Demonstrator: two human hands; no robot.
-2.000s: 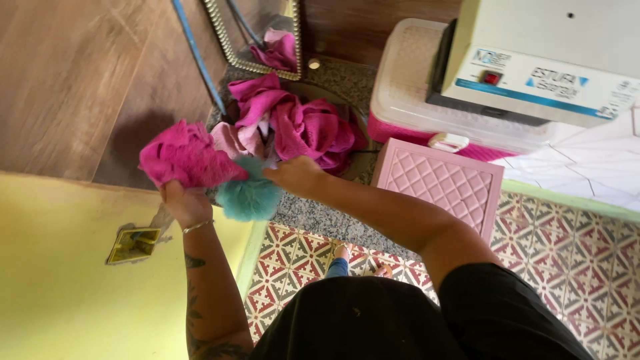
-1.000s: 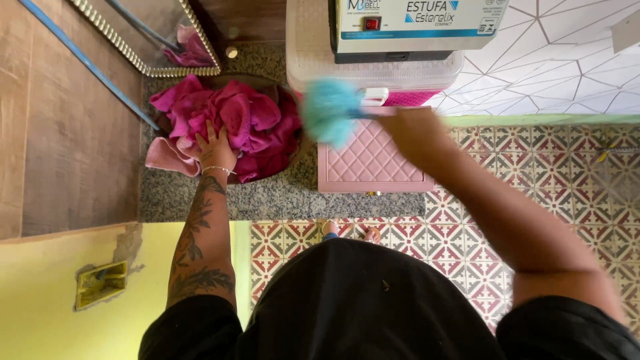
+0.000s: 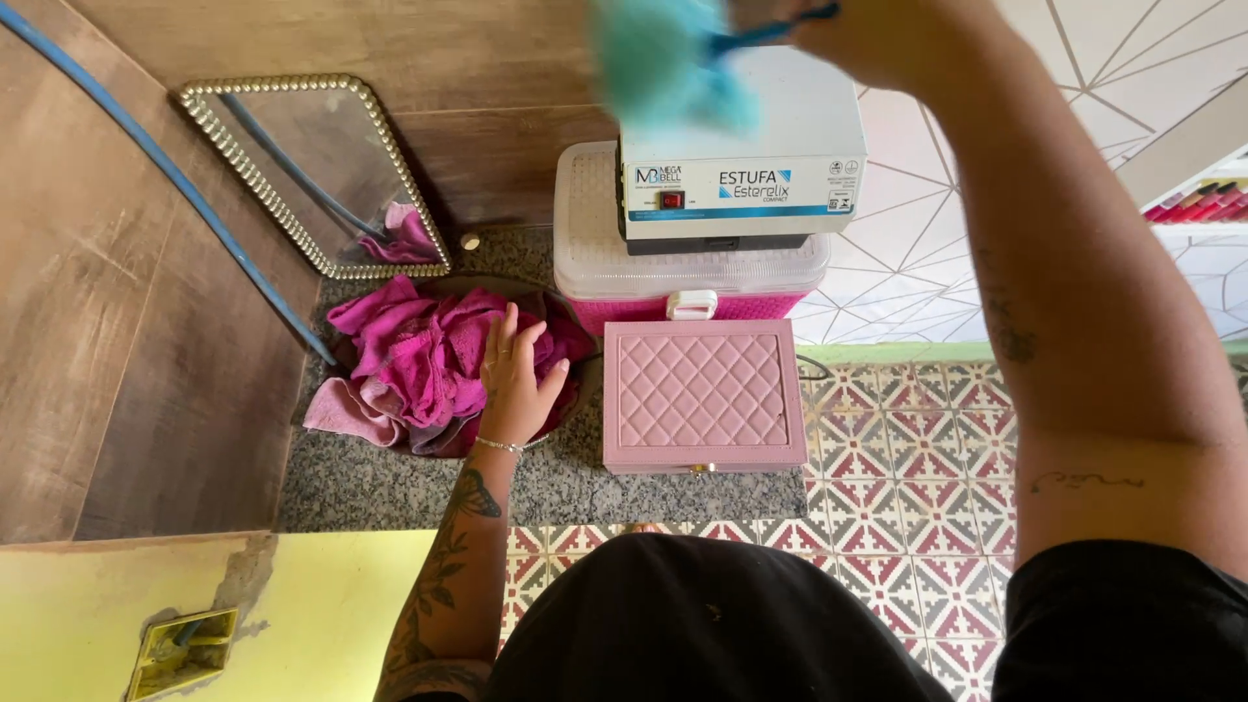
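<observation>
My right hand, at the top edge, grips the thin blue handle of a fluffy turquoise duster, which is blurred above the white sterilizing oven. My left hand rests with fingers apart on the right side of a heap of magenta towels. The heap lies in a dark round basin or bowl whose rim shows at the right. A light pink cloth hangs at the heap's lower left.
A pink quilted box stands on the granite counter, right of the heap. Behind it, a pink container with a clear lid carries the oven. A bead-framed mirror leans at the back left, and a blue hose runs down to the heap.
The duster in my right hand has moved from the towels, past the pink box, up over the oven. My left hand held a magenta cloth up at the left earlier; now it rests on the heap.
</observation>
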